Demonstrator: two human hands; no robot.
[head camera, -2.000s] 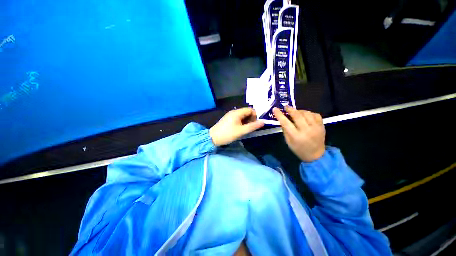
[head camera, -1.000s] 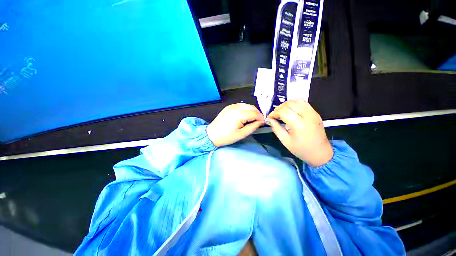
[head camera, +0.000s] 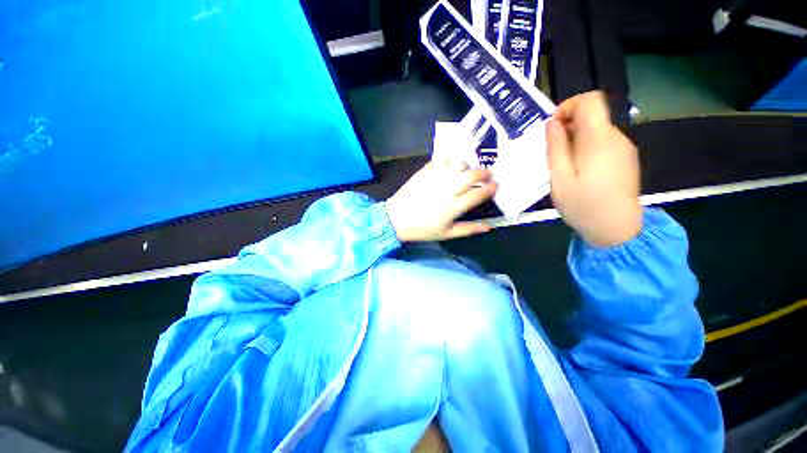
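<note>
A feature sticker (head camera: 485, 72), navy with white words and a white border, slants up and left over the stack of sticker sheets (head camera: 522, 40). Its lower end is bare white backing paper (head camera: 524, 172). My right hand (head camera: 597, 168) pinches the sheet's right edge near where the navy print stops. My left hand (head camera: 442, 202) lies at the lower left of the stack, fingers spread, fingertips at the paper; whether it grips anything is not clear. A small white piece of paper (head camera: 453, 140) sticks out above my left hand.
A television with a bright blue screen (head camera: 177, 106) lies at the left. The dark line edge (head camera: 699, 159) with its silver border (head camera: 133, 281) runs across in front of me. Another blue screen (head camera: 787, 97) shows at the far right. Dark boards with greenish openings lie between.
My right hand has moved right and up from beside my left hand, turning a sheet so that its print slants left. My left hand's fingers have spread from a pinch.
</note>
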